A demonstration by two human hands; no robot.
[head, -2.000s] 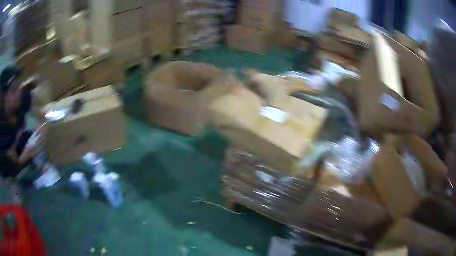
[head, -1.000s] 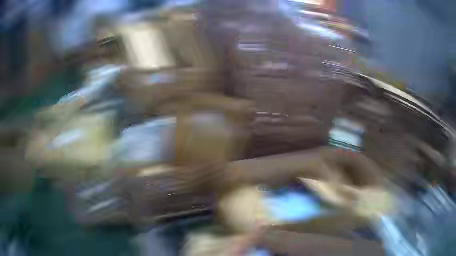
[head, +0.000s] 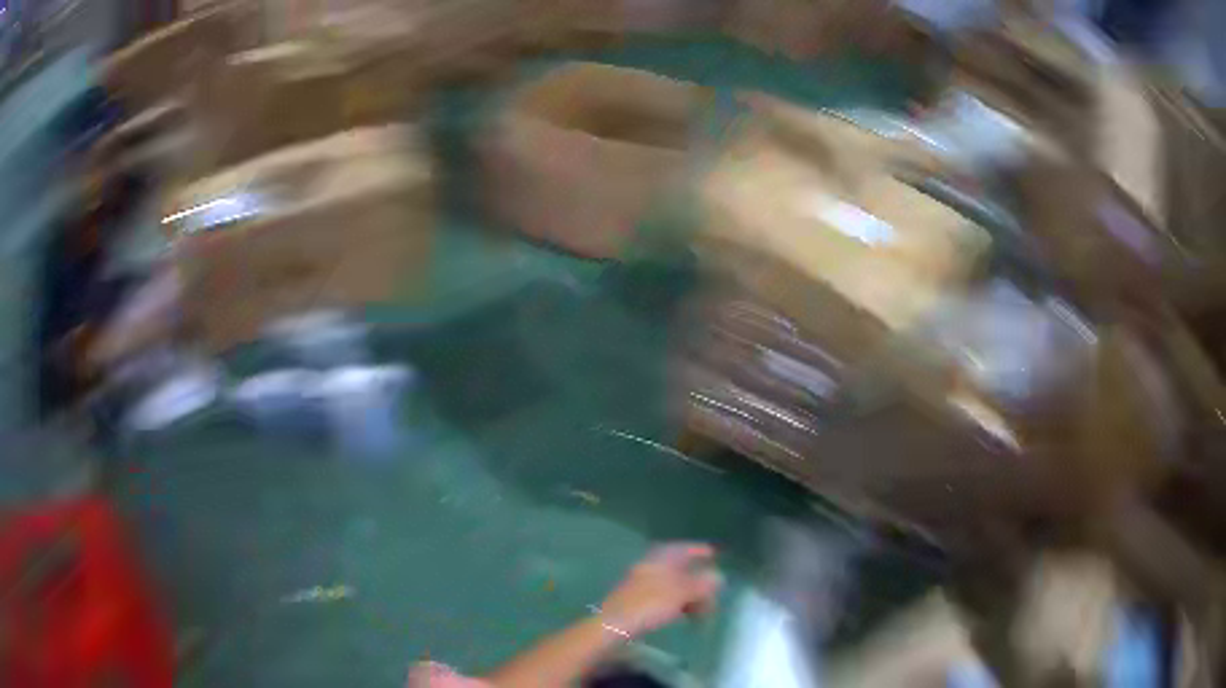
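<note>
A bare hand, by its forearm from the lower left my left hand (head: 670, 587), reaches in at the bottom centre over the green floor. It is blurred; its fingers point right, and I cannot tell whether they hold anything. A pale blue and white object (head: 766, 648) lies just right of the fingers, cut off by the bottom edge; contact is unclear. A small skin-coloured patch at the bottom edge, left of the forearm, is too cut off to name. My right hand is not identifiable in view.
A red object (head: 84, 598) is at lower left. Blurred white-blue boxes (head: 352, 403) stand on the floor (head: 524, 363) near a brown carton (head: 316, 255). An open carton (head: 592, 168) is behind. A closed carton (head: 847, 222) sits on a film-wrapped load (head: 766, 383). A person's dark-clothed part shows far left.
The view swung right to cartons, then back left, with heavy blur. My left hand and forearm now show at the bottom centre; they were absent two seconds ago.
</note>
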